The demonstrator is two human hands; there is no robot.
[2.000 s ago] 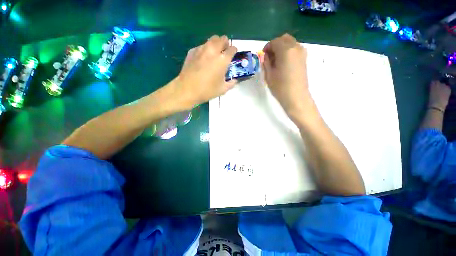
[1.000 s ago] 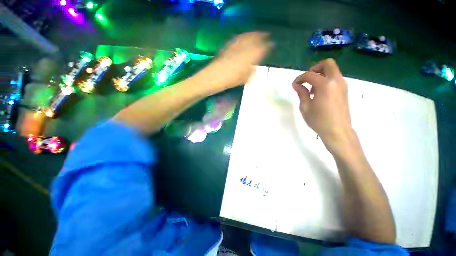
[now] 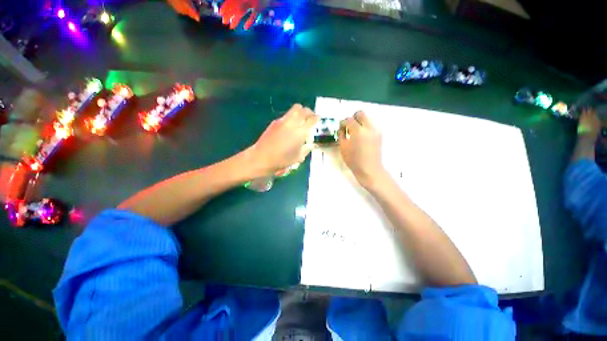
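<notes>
A small dark and silver light-up unit [image 3: 326,130] is held between my two hands, above the far left corner of the white work sheet [image 3: 459,200]. My left hand [image 3: 287,138] is closed round its left end. My right hand [image 3: 360,144] has its fingers at the right end of the unit. My fingers cover both ends of the unit. Whether a small piece is pinched in my right fingers cannot be seen. Clear round discs [image 3: 261,183] lie on the dark green surface, partly hidden under my left forearm.
Several red-glowing units [image 3: 166,108] lie slanted at the left, with a purple-glowing one [image 3: 41,212] nearer. Two dark units [image 3: 419,71] stand beyond the sheet. More glowing units are at far right, beside another person's hand [image 3: 588,124]. Orange-red shapes [image 3: 238,10] show at the far side.
My left hand has come back to the sheet and now holds a unit. My right hand has moved left to meet it. One unit fewer shows in the slanted group, whose glow is now red.
</notes>
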